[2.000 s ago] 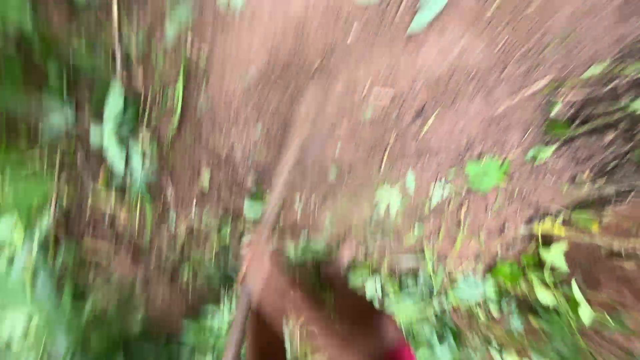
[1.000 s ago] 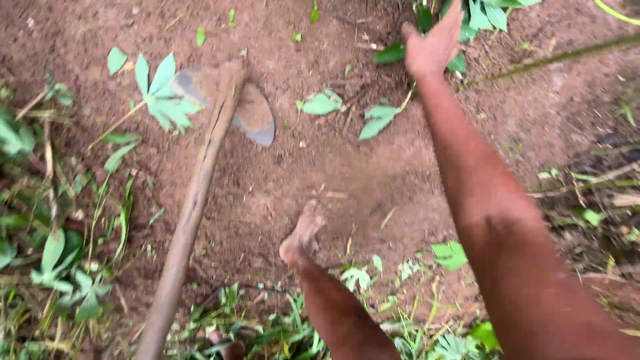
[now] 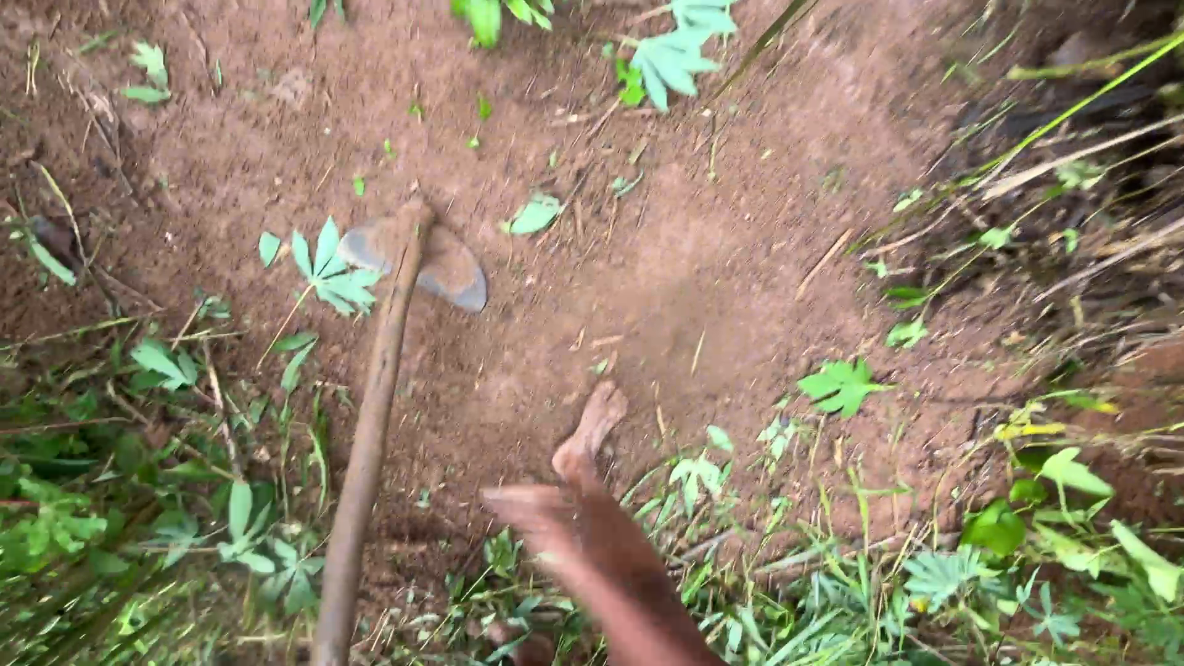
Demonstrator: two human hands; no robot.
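Observation:
My right hand [image 3: 535, 520], blurred, reaches in from the bottom, beside my bare foot [image 3: 595, 427] in the picture. Its fingers look extended toward the left, and nothing shows in them. Left of the hand, apart from it, a hoe's wooden handle [image 3: 368, 444] runs up from the bottom edge. The soil-covered metal hoe blade [image 3: 453, 271] rests on or just above the reddish ground, next to a lobed green leaf [image 3: 328, 270]. My left hand is out of view, and the handle's lower end is cut off by the frame.
Cut green leaves [image 3: 668, 63] lie on the soil at the top. Low weeds [image 3: 55, 527] grow at lower left, and grass [image 3: 832, 573] at lower right. Long stems and dry stalks [image 3: 1091, 176] spread over the right side. Another leaf [image 3: 840, 387] lies right of my foot.
My right hand was stretched out at the upper right by green leaves one second ago; it is now drawn back, low near my foot. The hoe blade still lies by the same lobed leaf.

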